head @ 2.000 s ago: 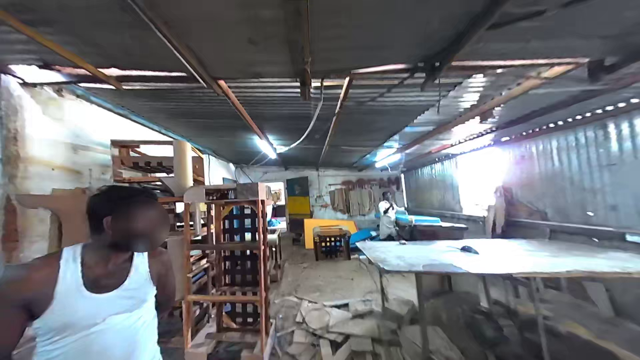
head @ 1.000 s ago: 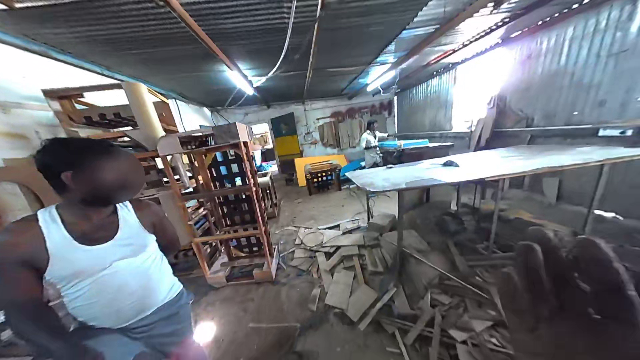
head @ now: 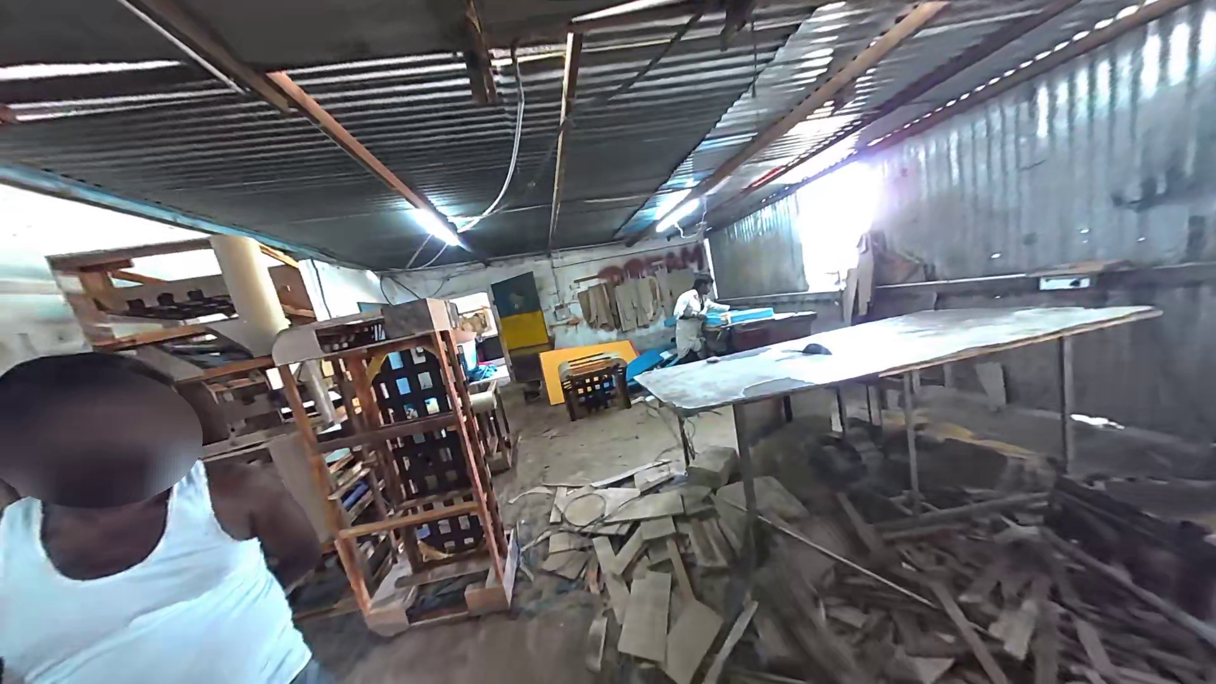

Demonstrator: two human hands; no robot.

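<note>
Neither my left hand nor my right hand shows in the head view now. Ahead on the right stands a large table (head: 912, 347) with a pale flat top and thin legs. A small dark object (head: 814, 350) lies on it; its kind is too small to tell. Left of centre, a wooden frame (head: 408, 456) with woven or latticed panels stands upright on the floor.
A person in a white sleeveless top (head: 142, 589) is close at the left. Scrap wood pieces (head: 655, 608) cover the floor under and before the table. Farther back, another person (head: 692, 318) stands by a bench with blue material (head: 746, 315). A yellow board (head: 560, 370) leans behind a wooden piece.
A raised hand at the lower right one second ago is out of view now. The near person appears closer at the left edge. The view has shifted.
</note>
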